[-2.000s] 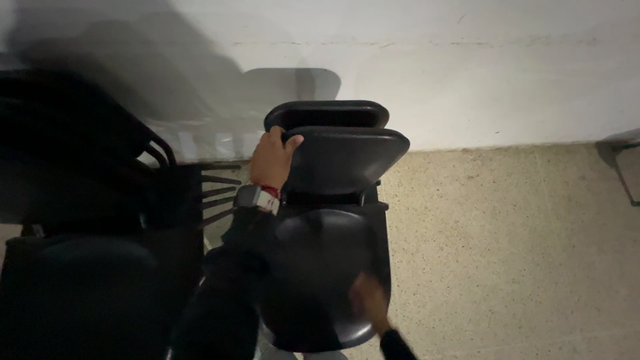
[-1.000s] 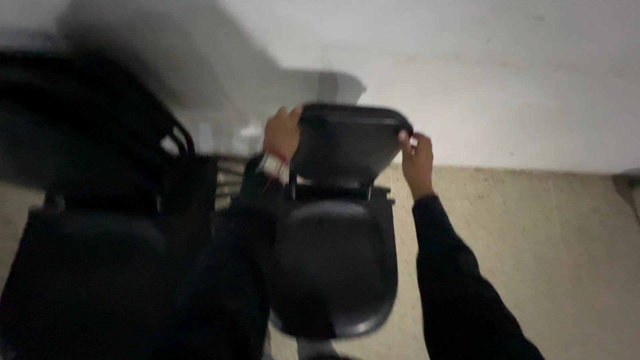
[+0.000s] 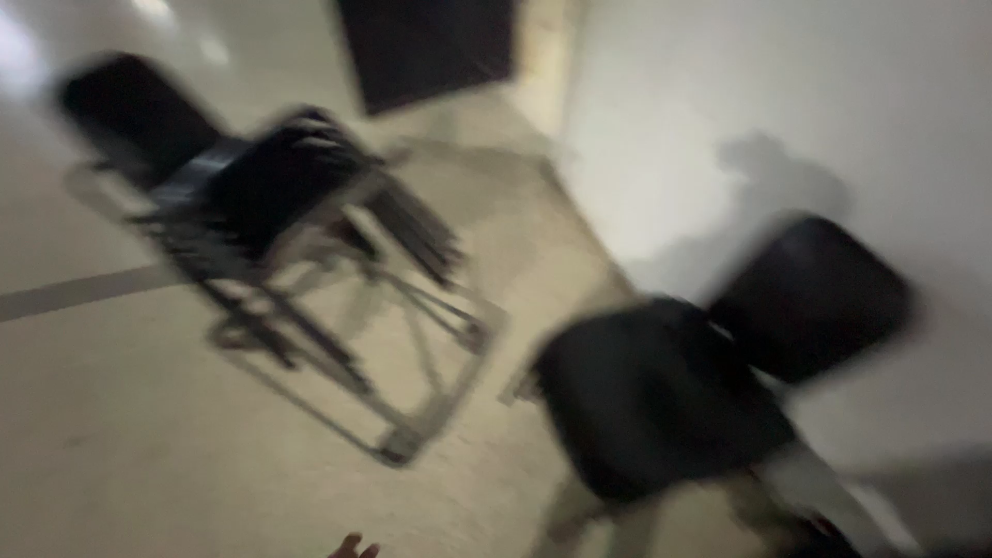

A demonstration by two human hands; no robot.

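Only the fingertips of one hand, probably my left hand [image 3: 354,547], show at the bottom edge, over the floor; whether they hold anything is hidden. My right hand is not in view. To the right, a black chair with a seat [image 3: 659,395] and a backrest [image 3: 814,298] stands by the wall. At upper left is a stack of black chairs [image 3: 287,178] with metal legs, well apart from my fingertips. Motion blur hides fine detail.
The pale wall [image 3: 682,116] rises at the right and bears a shadow. A dark panel-like thing [image 3: 434,46] is at the top. A grey stripe [image 3: 85,291] crosses the speckled floor at the left.
The view has swung round and tilted strongly. One second ago both hands were at the sides of a black chair's backrest; now only fingertips show, away from the chairs.
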